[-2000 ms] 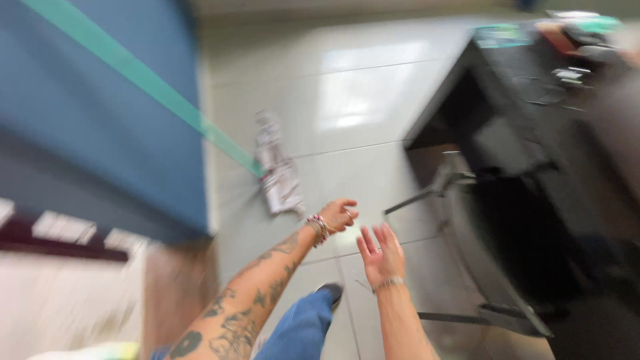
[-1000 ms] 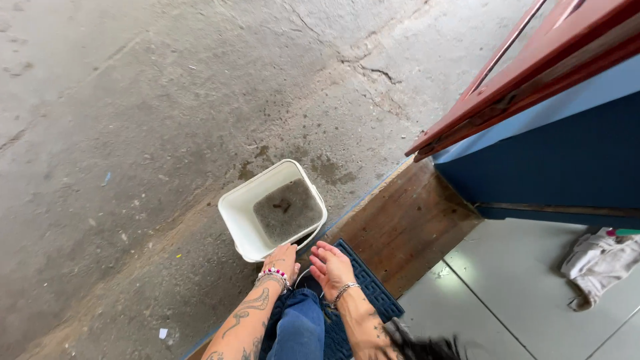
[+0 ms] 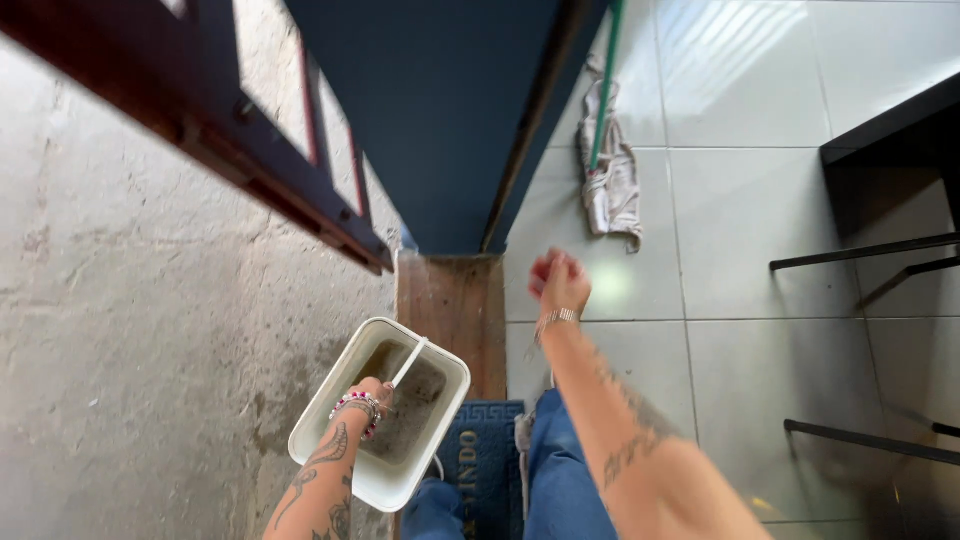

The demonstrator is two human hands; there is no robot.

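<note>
My left hand is closed around the white handle of a white plastic bucket, above the murky water inside it. The bucket is at the wooden door sill, on its concrete side. My right hand is over the tiled floor with curled fingers, blurred, and nothing can be made out in it. Beyond it a mop with a green pole and a grey-white cloth lies on the tiles.
A blue door and a dark red barred gate stand ahead, over the wooden sill. A blue doormat is under my legs. At the right are thin black furniture legs and a black table.
My left hand has taken hold of the bucket's handle. My right hand has moved away from the left one, over the tiles. The view has turned strongly.
</note>
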